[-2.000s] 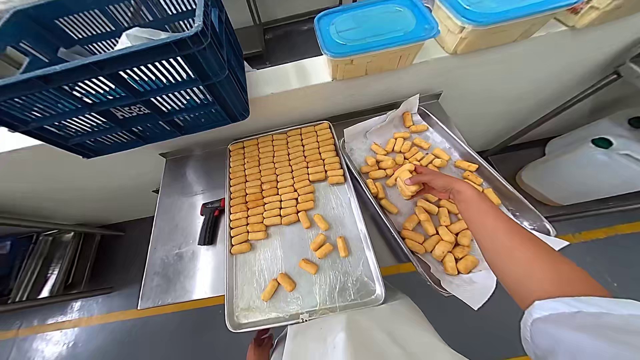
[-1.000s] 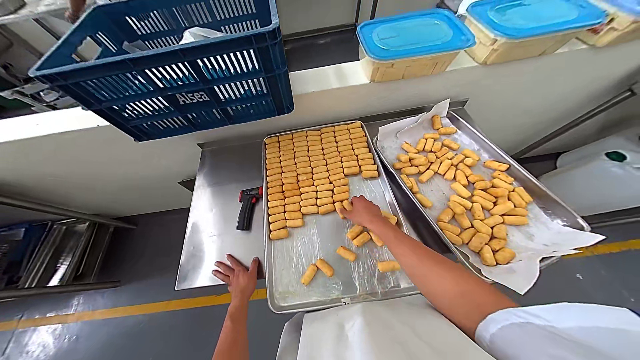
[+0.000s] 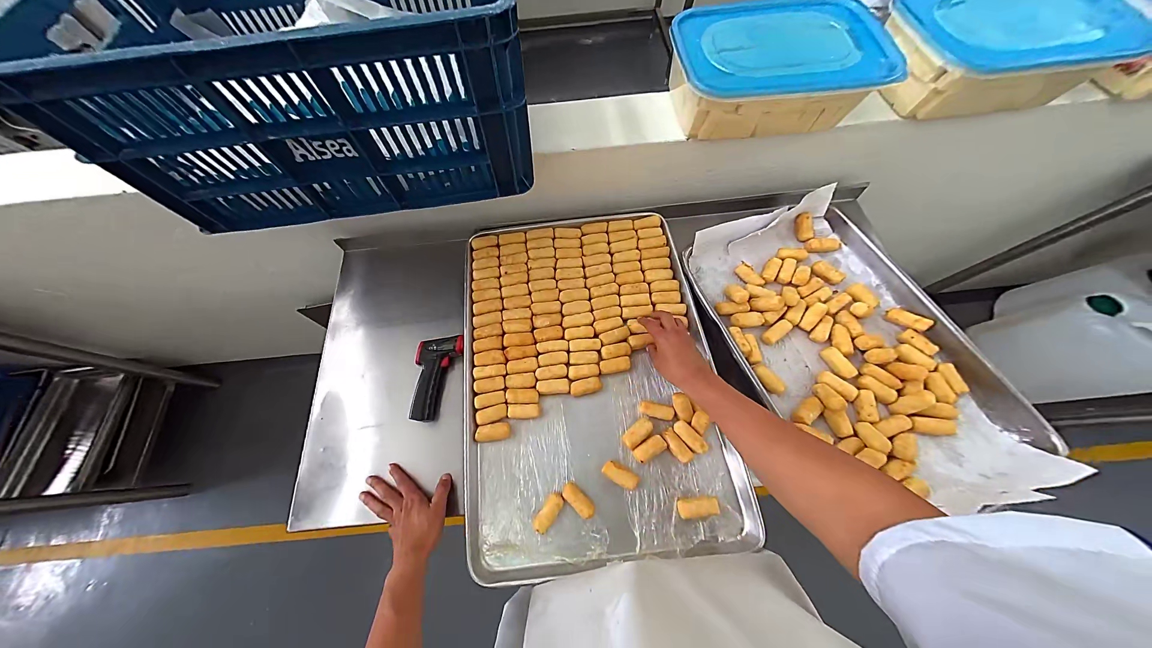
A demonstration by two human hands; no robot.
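Golden food rolls [image 3: 540, 297] lie in tight rows over the upper part of a metal sheet tray [image 3: 576, 468], which has clear film on it. My right hand [image 3: 670, 346] reaches to the right end of the rows, its fingertips on a roll there; whether they grip it is hidden. Below it, loose rolls [image 3: 670, 432] are scattered on the film. A second metal tray [image 3: 954, 315] at the right, lined with white paper [image 3: 981, 459], holds a pile of rolls [image 3: 846, 360]. My left hand [image 3: 409, 508] rests with spread fingers on the steel table's front edge, holding nothing.
A black and red infrared thermometer gun [image 3: 432, 378] lies on the steel table [image 3: 360, 315], left of the tray. On the ledge behind are a blue plastic crate [image 3: 315, 135] and tubs with blue lids [image 3: 783, 54]. A white plastic jug [image 3: 1071, 333] stands at the right.
My right hand has moved from the papered tray to the rows on the other tray. My left hand has come onto the table's edge. More loose rolls lie on the film than two seconds ago.
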